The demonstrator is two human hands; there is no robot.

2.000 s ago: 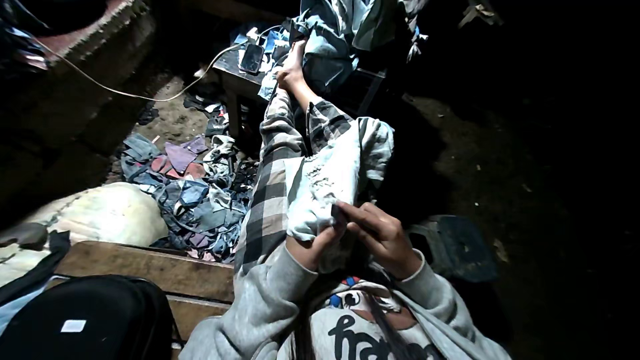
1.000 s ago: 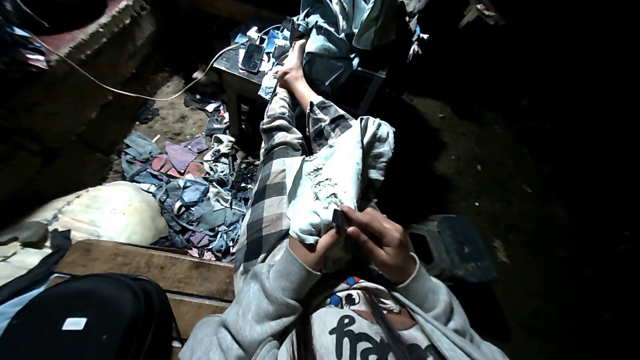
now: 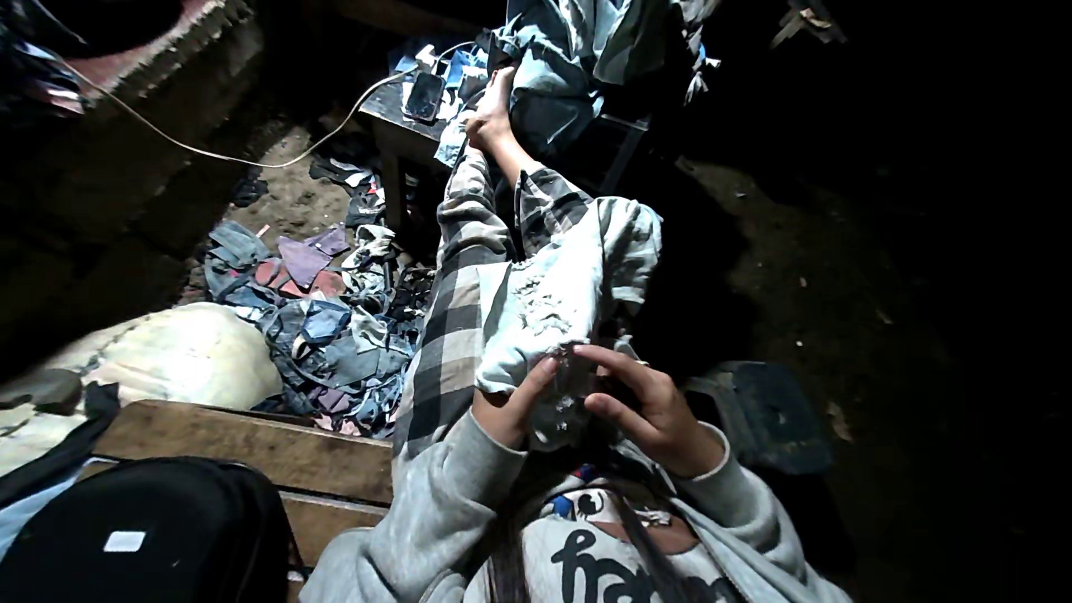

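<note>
A light-coloured cloth (image 3: 553,293) with a frayed, ragged patch lies across my lap, over black-and-white checked trousers (image 3: 456,335). My left hand (image 3: 515,406) grips the near part of this cloth, its thumb on top and its other fingers hidden beneath. At the cloth's near edge is my right hand (image 3: 649,410), with forefinger and thumb apart and the forefinger tip by the frayed edge. Whether a small thing sits in the right fingers cannot be made out.
Fabric scraps (image 3: 335,343) lie heaped on the ground at left, beside a pale stuffed sack (image 3: 188,356). A black bag (image 3: 151,528) rests on the wooden bench (image 3: 251,444). Ahead, a low table (image 3: 389,109) holds a phone (image 3: 424,96) and cloth. A dark plastic object (image 3: 775,414) stands at right.
My right hand's forefinger and thumb have spread apart, and the hand has shifted a little away from the left one. The left hand stays on the cloth.
</note>
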